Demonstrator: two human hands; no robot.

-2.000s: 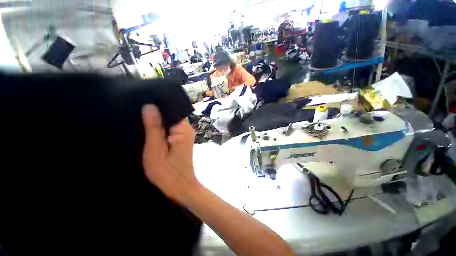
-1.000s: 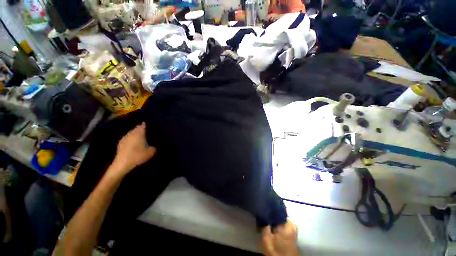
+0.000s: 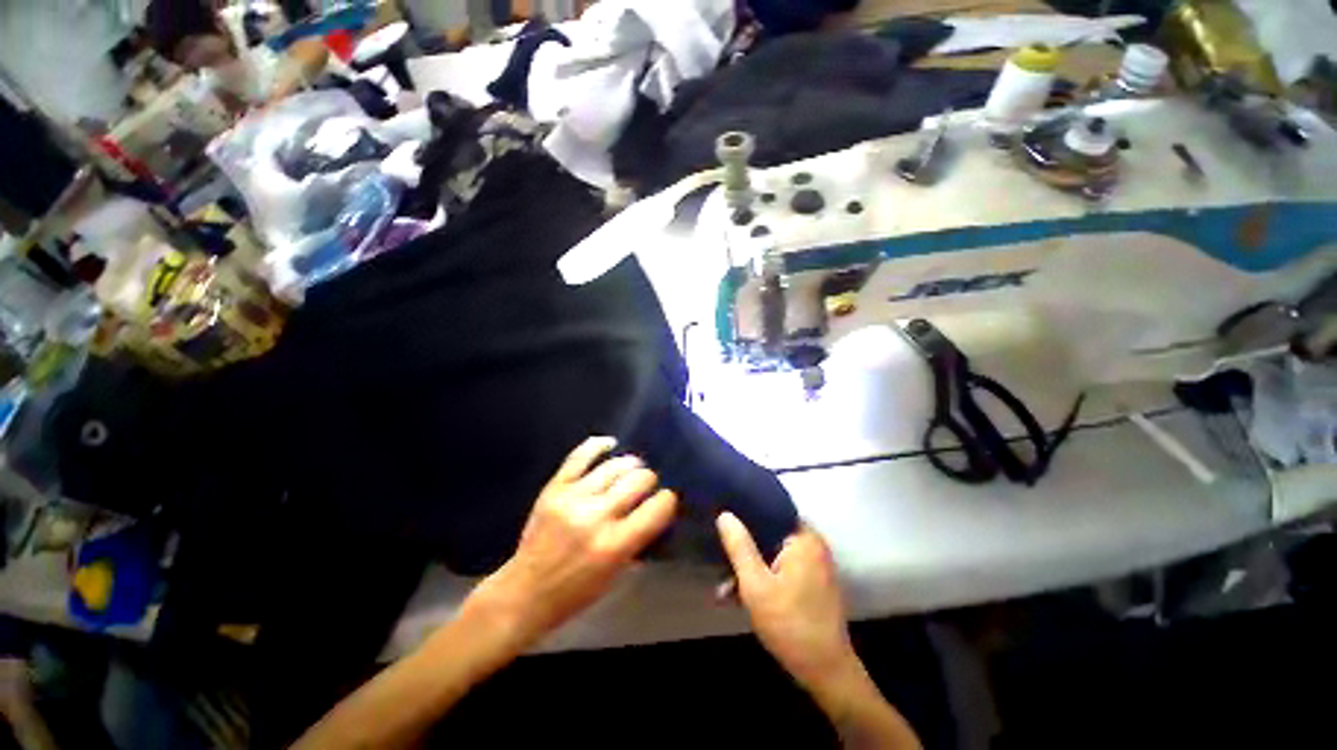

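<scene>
A black garment piece [image 3: 484,352] spreads over the left of the sewing machine table and hangs off its front edge. My left hand [image 3: 587,528] lies on the cloth with bent fingers; its thumb is hidden, and whether it grips the cloth does not show. My right hand [image 3: 792,593] holds the cloth's right end at the table's front edge, thumb on top. The cloth's right border runs just left of the lit needle area of the white sewing machine [image 3: 968,279]. The cloth does not visibly lie under the presser foot.
Black-handled shears [image 3: 975,418] lie under the machine arm, beside a thin dark stick and a white stick [image 3: 1173,447]. Thread cones [image 3: 1022,88] stand behind the machine. A plastic bag [image 3: 315,176] and white cloth [image 3: 623,73] lie beyond the table. A blue tray [image 3: 118,579] is at far left.
The view has swung right and down. The raised cloth now lies on the table. My left hand has moved right across it, near my right hand, which still holds its end.
</scene>
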